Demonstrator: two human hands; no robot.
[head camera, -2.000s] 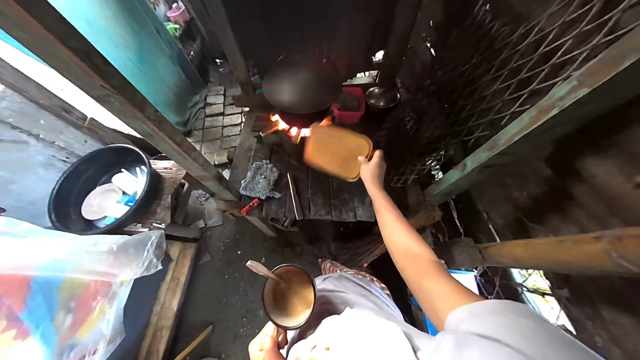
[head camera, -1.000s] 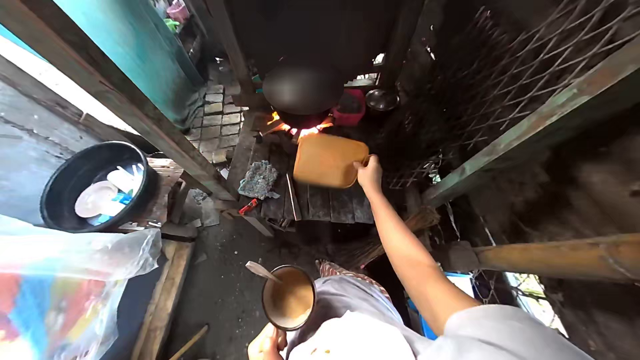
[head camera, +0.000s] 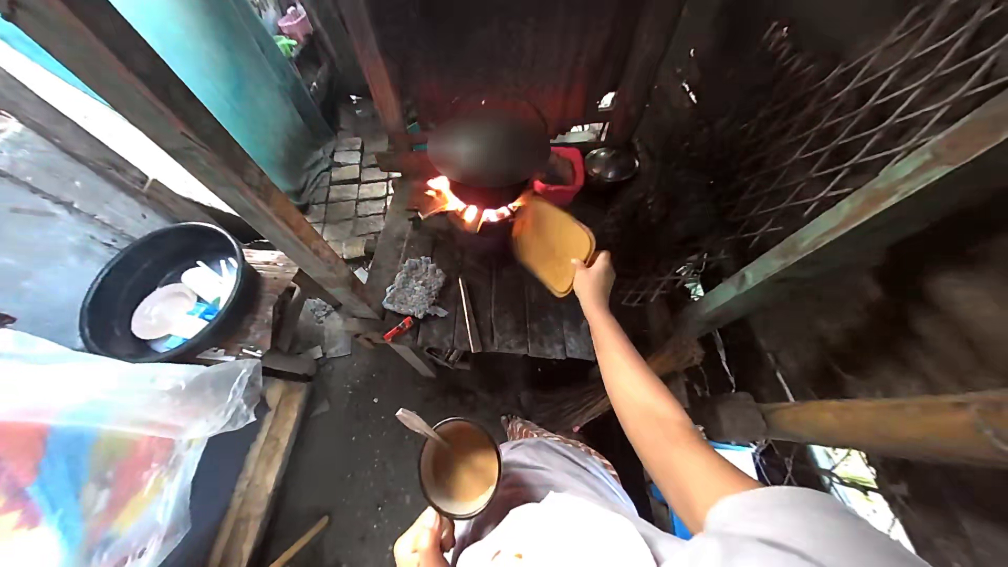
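At bottom centre my left hand (head camera: 424, 542) grips a dark-rimmed cup (head camera: 461, 468) of light brown liquid, with a spoon (head camera: 417, 424) leaning in it. My right arm reaches forward, and my right hand (head camera: 594, 279) is closed on the edge of a flat yellow-orange plastic lid or tray (head camera: 554, 246). That piece is tilted close to the flames (head camera: 472, 211), which burn under a dark, round-bottomed pan or pot (head camera: 488, 148). Steam or smoke blurs the pan's surface.
The wooden slat platform (head camera: 512, 315) bears a grey crumpled lump (head camera: 415, 288), a thin stick (head camera: 469, 313) and a small red item (head camera: 398, 329). Behind stand a red container (head camera: 561, 175) and metal bowl (head camera: 611, 164). A black basin (head camera: 98, 295) of dishes is left; a wooden post (head camera: 228, 173) crosses nearby.
The yellow-orange piece in my right hand has swung about and now tilts more steeply, right of the fire. The flames are larger than two seconds ago. The cup stays in my left hand.
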